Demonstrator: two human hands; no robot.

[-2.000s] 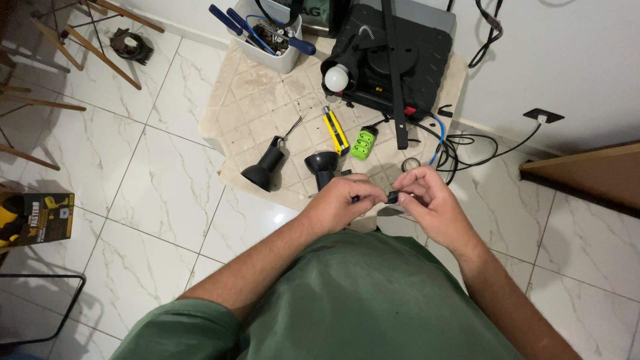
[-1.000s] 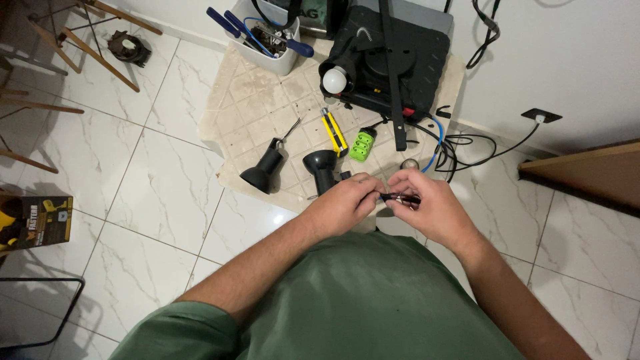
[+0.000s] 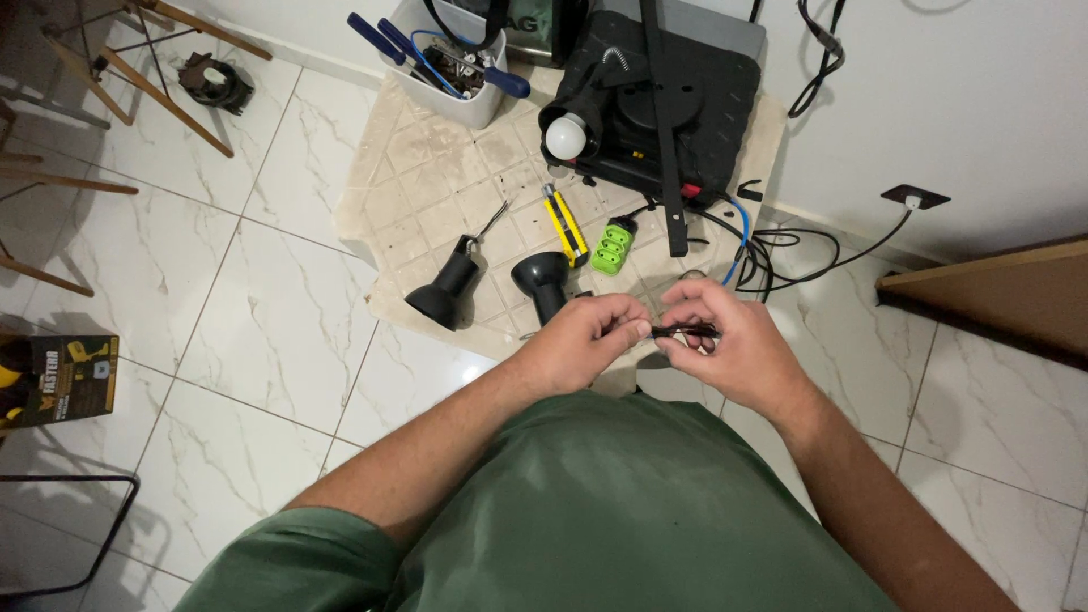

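My left hand [image 3: 595, 340] pinches one end of a small bundle of dark wires [image 3: 687, 331] between thumb and forefinger. My right hand [image 3: 738, 348] holds the other part of the bundle, its fingers curled around it. Both hands are over the table's near edge. Just beyond my left hand is a black lamp head [image 3: 541, 280], partly hidden by it. To its left lies another black lamp head [image 3: 446, 289] with bare wires sticking out. A yellow snap-off utility knife [image 3: 565, 225] and a green multi-outlet socket block [image 3: 613, 246] lie beyond my hands.
The beige table [image 3: 442, 191] carries a white tub [image 3: 484, 109] of screwdrivers and small parts. A black case [image 3: 722, 110] holds a lamp with a white bulb [image 3: 566, 137] and a black metal bar [image 3: 667, 161]. Black cables [image 3: 795, 263] run right to a wall outlet [image 3: 915, 199].
Two seconds ago a small dark piece showed between my fingertips; now a longer bundle of dark wires shows, extending into my right hand. The things on the table have stayed in place.
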